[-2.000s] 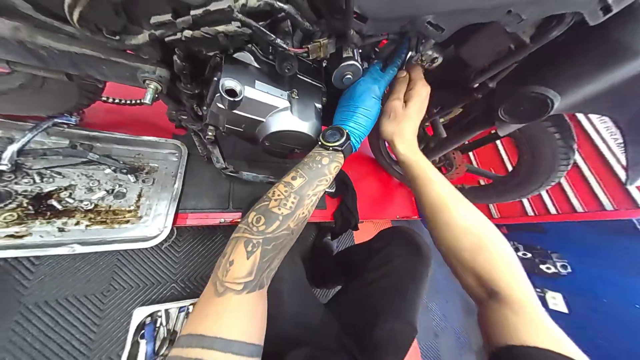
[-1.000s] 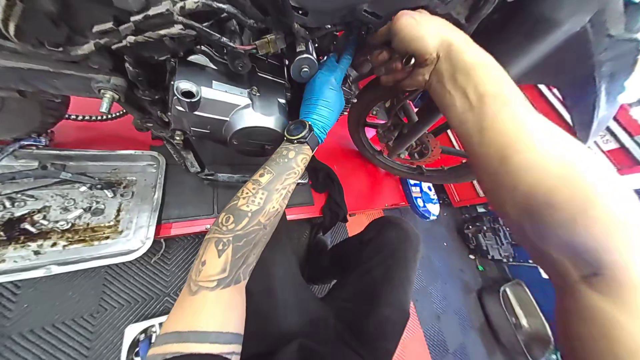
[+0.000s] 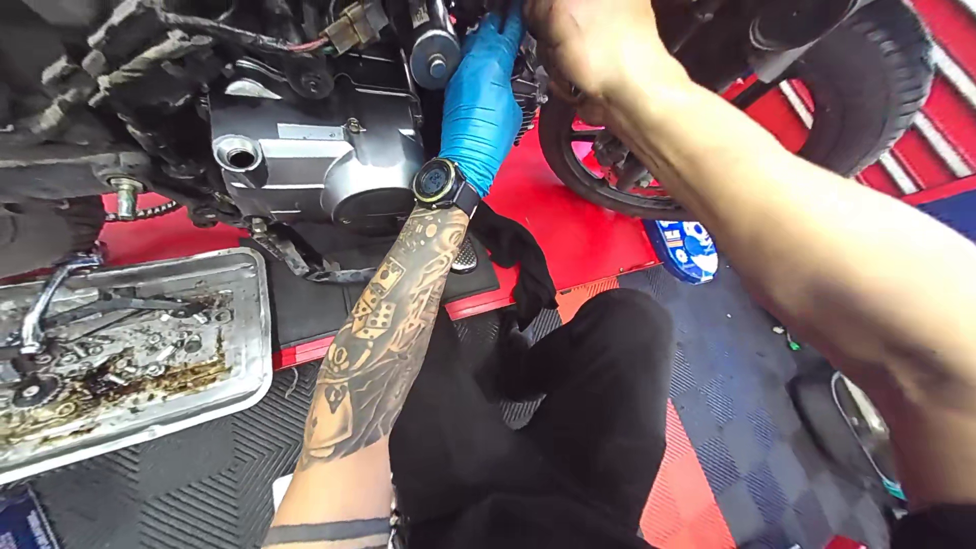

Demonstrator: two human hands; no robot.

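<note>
My left hand (image 3: 482, 103), in a blue glove with a watch at the wrist, reaches up beside the finned cylinder (image 3: 528, 95) of a motorcycle engine. Its fingertips run out at the top edge, so what they touch is hidden. Bare, my right hand (image 3: 591, 42) is bent over close to it at the top; its fingers are mostly out of sight. Left of the gloved hand are the starter motor (image 3: 435, 57) and the silver-grey engine side cover (image 3: 297, 152) with its round open hole. A wiring connector (image 3: 357, 27) hangs above the cover.
At the left, a metal tray (image 3: 263, 328) holds oily bolts and small parts. A black cloth (image 3: 526, 252) hangs over the edge of the red platform (image 3: 587, 244). Beyond my right forearm are a spoked wheel (image 3: 560, 156) and a tire (image 3: 877, 99). A blue container (image 3: 686, 248) stands on the floor.
The view has moved closer to the engine. My right hand, stretched out beside the left two seconds ago, is now bent over with its forearm across the right side. The gloved hand stays by the cylinder.
</note>
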